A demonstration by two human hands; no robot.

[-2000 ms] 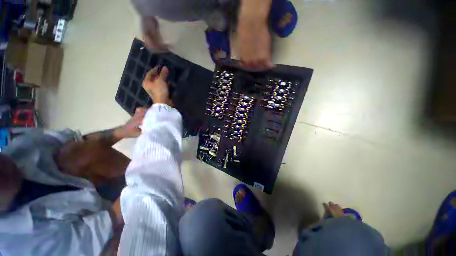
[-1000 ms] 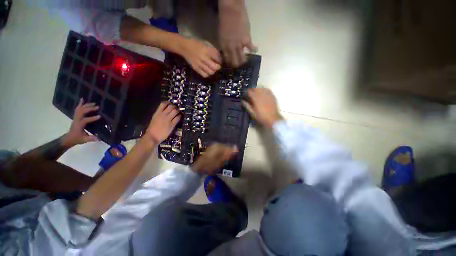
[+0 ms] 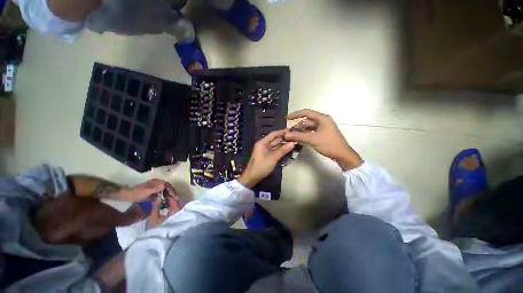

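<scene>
My left hand (image 3: 268, 157) and my right hand (image 3: 324, 137) meet over the right edge of the black row tray (image 3: 269, 180). Their fingertips pinch a small component (image 3: 295, 144), dark with a bright bit; its details are blurred. The row tray lies on the floor with long columns of glinting small parts, a looser group at its lower left and a white label at its lower right corner. The black pocket tray (image 3: 118, 109) stands to its left, with a glinting round unit (image 3: 151, 93) in an upper right pocket.
A person at the lower left holds a small part in both hands (image 3: 162, 197). Another person's legs and blue slippers (image 3: 191, 54) are behind the trays. A brown carton (image 3: 459, 51) is at the upper right. A blue slipper (image 3: 467, 177) is on the floor at the right.
My hands have left the row tray's surface and come together around a small component. The other people's hands have withdrawn from the trays. The red light is gone.
</scene>
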